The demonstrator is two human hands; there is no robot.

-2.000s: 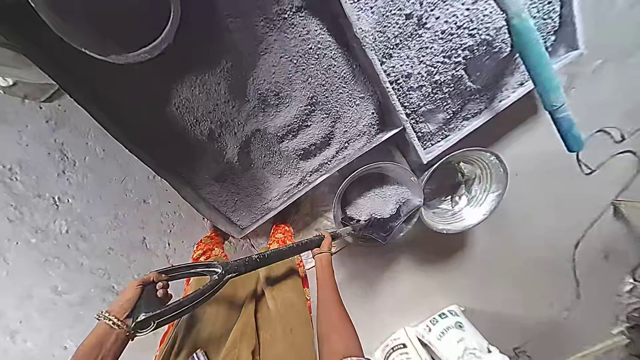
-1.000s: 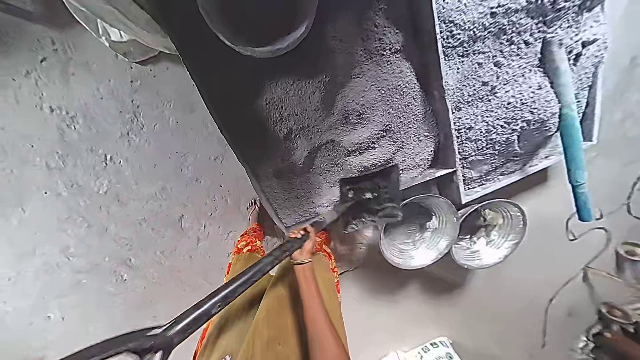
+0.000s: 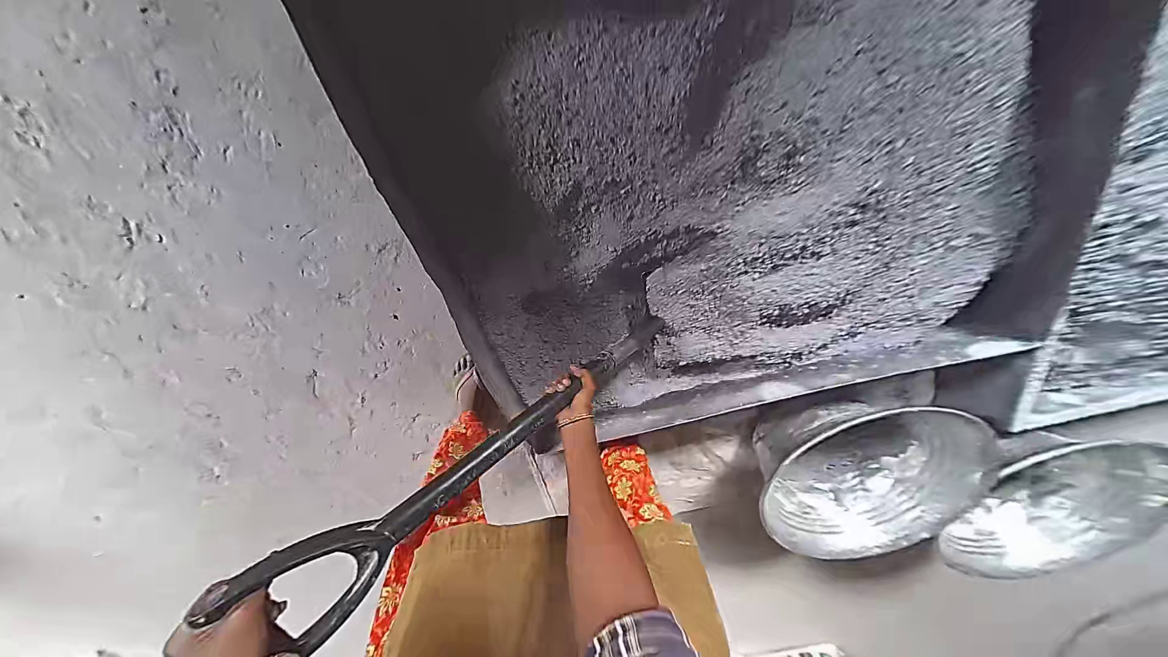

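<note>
My left hand, at the lower left, is closed on the D-shaped grip of a black shovel. Farther along, my right hand wraps the shaft near its lower end, a thin bangle on the wrist. The shovel's blade is in the grey granular material, mostly hidden by it. That material lies in a large dark metal tray, close to the near corner. Right of my right hand, below the tray's edge, a ribbed metal basin rests beside a second metal basin.
A second tray of grey material stands at the right edge. Rough grey floor spans the left. My foot is beside the tray's near corner. A printed white item shows at the bottom edge.
The shovel blade, over the round containers two seconds ago and above the tray's near edge one second ago, is now in the material. Both hands remain on the shovel. The view has shifted.
</note>
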